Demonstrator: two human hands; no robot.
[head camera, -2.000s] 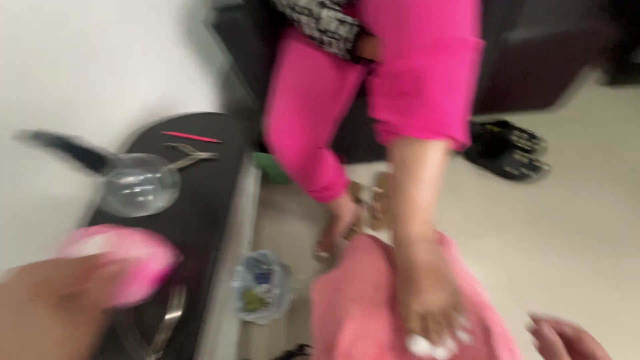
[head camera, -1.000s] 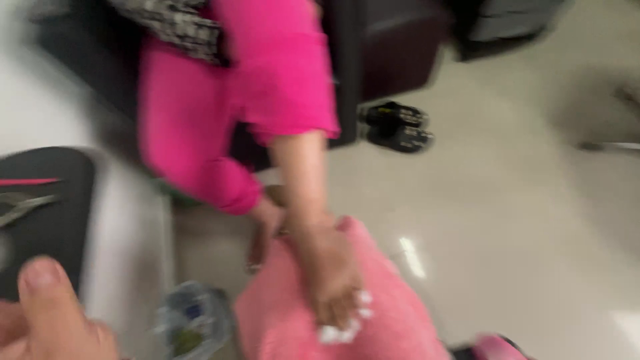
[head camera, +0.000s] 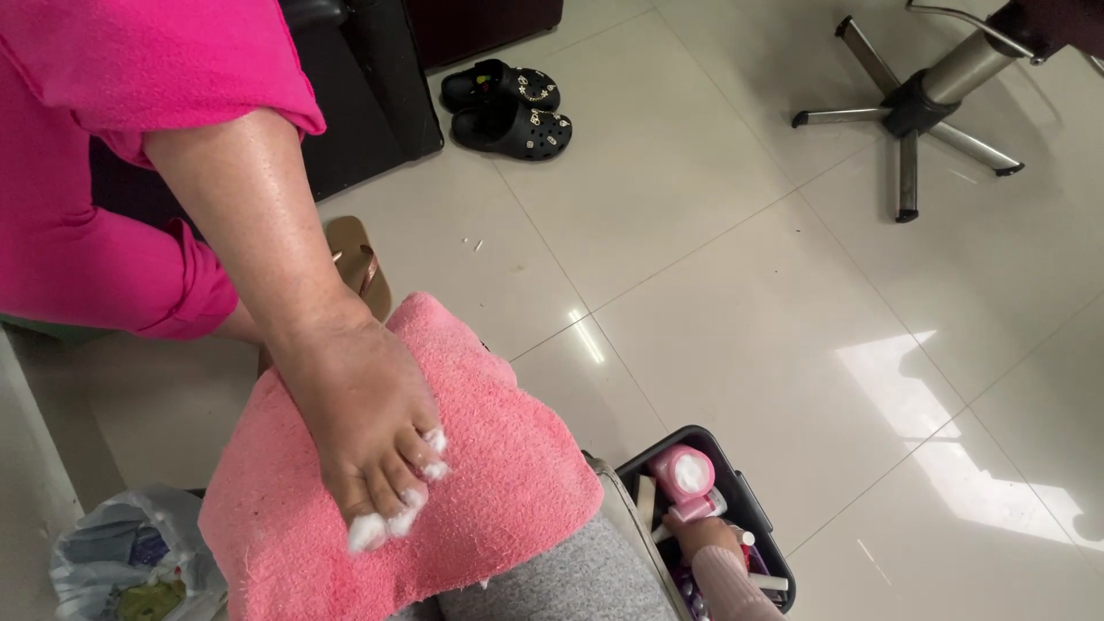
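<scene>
Another person's bare foot (head camera: 366, 405) rests on a pink towel (head camera: 509, 483) spread over my grey-clad lap. White fluffy pads (head camera: 368, 532) cover the toenails. At the lower right, my right hand (head camera: 700, 536), in a pale pink sleeve, reaches down into a black plastic bin (head camera: 753, 504). Its fingers are by a small pink bottle (head camera: 697, 506), partly hidden; whether they grip it does not show. Beside it in the bin stands a pink container (head camera: 683, 473) with white material in its opening. White-capped bottles are near the wrist. My left hand is out of view.
A bag-lined waste bin (head camera: 129, 552) stands at the lower left. Near the other person's legs are a brown flip-flop (head camera: 362, 267) and black clogs (head camera: 517, 121) by dark seating. A swivel chair's metal base (head camera: 914, 112) is at the upper right on the tiled floor (head camera: 716, 302).
My left hand, seen at the left earlier with a pink item in the oldest frame, has gone out of view. My right hand is now down in the bin. The view has swung to the right.
</scene>
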